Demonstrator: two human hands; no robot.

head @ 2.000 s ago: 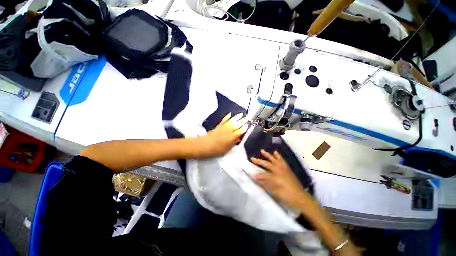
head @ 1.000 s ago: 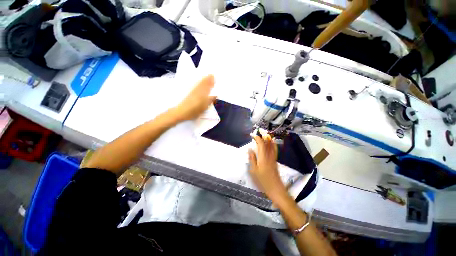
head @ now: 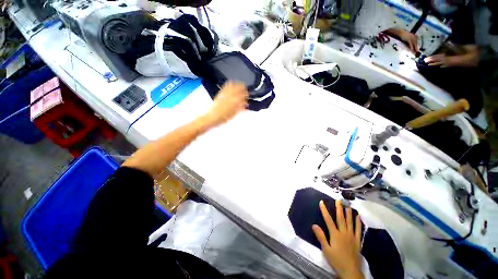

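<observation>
My left hand (head: pixel 231 102) is at the near edge of the stack of cut panels (head: pixel 233 70), slightly blurred; whether it grips a panel cannot be told. My right hand (head: pixel 339 234) lies flat with spread fingers on a dark panel (head: pixel 307 211) left of and below the needle area (head: pixel 334 182) of the sewing machine (head: pixel 404 190). Another dark panel (head: pixel 383 252) lies to its right. White fabric (head: pixel 205 231) hangs below the table's front edge over my lap.
A grey roll (head: pixel 118 36) and a bundle of black and white pieces (head: pixel 166 52) lie beyond the stack. A blue crate (head: pixel 65 196) and a red stool-like item (head: pixel 68 128) stand on the floor at left. Another person's hands (head: pixel 407 41) work at the upper right.
The view has swung left. My left hand has moved from beside the needle-side panel to the stack. My right hand has opened flat on the dark panel, away from the needle.
</observation>
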